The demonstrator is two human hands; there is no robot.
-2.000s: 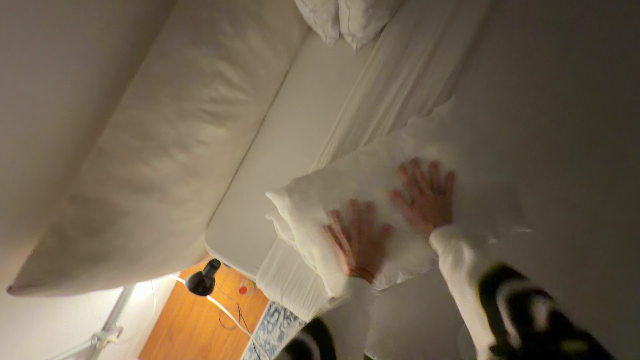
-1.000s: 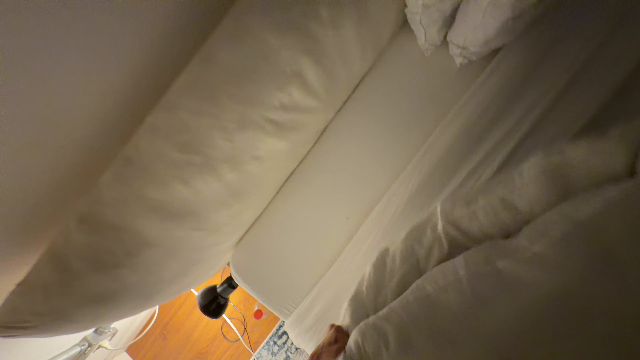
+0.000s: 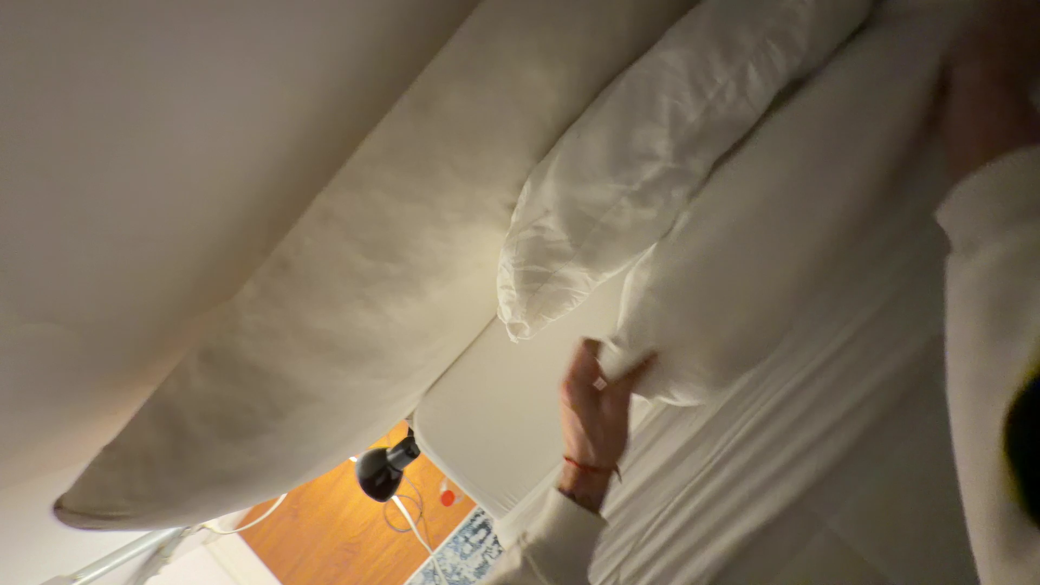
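Note:
My left hand (image 3: 597,406), with a thin red string at the wrist, pinches the lower corner of a white pillow (image 3: 731,268) at the right of centre. At the upper right edge, my right hand (image 3: 987,97) is dark and blurred beside the pillow's far part; its fingers cannot be made out. Another white pillow (image 3: 601,195) leans against a long cream bolster-like cushion (image 3: 325,325). Under the held pillow lie the bare mattress part (image 3: 496,414) and a rumpled white sheet (image 3: 691,479).
Past the mattress corner are a black lamp head (image 3: 380,473) with white cable, a wooden floor (image 3: 325,520), a small red-topped object (image 3: 448,496) and a blue-white patterned rug (image 3: 463,552). A pale metal tube (image 3: 122,561) stands at the lower left.
The pillow under both hands has gone from the near side; a pillow in my left hand now lies beside the one against the cushion. My left hand has come up from the bottom edge.

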